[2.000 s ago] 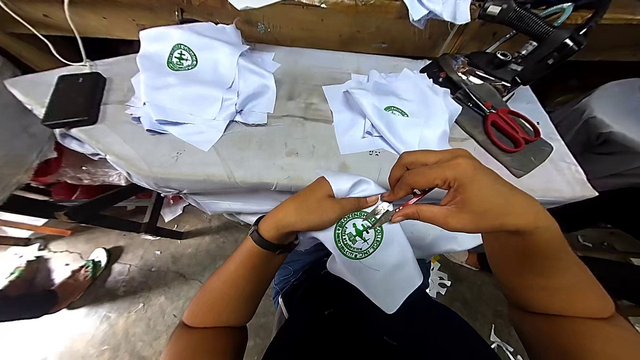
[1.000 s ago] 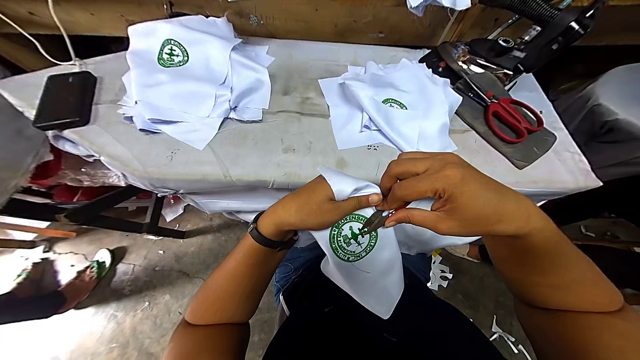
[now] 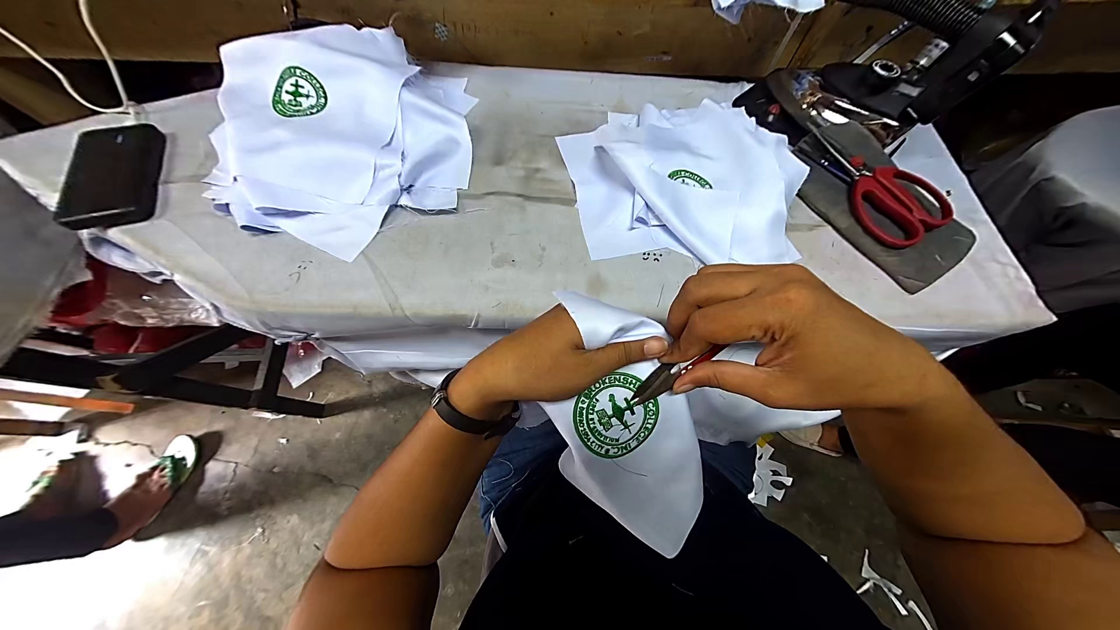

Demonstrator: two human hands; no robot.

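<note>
My left hand (image 3: pixel 560 363) grips the upper edge of a white fabric piece (image 3: pixel 630 490) that hangs over my lap, its thumb on top of the cloth. On the cloth is a round green embroidered emblem (image 3: pixel 617 416) with lettering. Small thread snips (image 3: pixel 669 378) with a red part are pinched in my right hand (image 3: pixel 761 337). Their pointed blades lie at the emblem's upper right side. Whether the blades are apart cannot be told. My two hands are close together, just off the table's near edge.
The cloth-covered table (image 3: pixel 507 262) bears a left stack of emblem pieces (image 3: pixel 306 140), a right stack (image 3: pixel 700 184), a black power bank (image 3: pixel 111 175) with a cable, red-handled scissors (image 3: pixel 901 206) on a grey pad and a black iron (image 3: pixel 919 79). A person's foot (image 3: pixel 144 494) is at lower left.
The snips' tips have shifted slightly over the emblem. Both hands have kept hold of the cloth and the snips near the same place.
</note>
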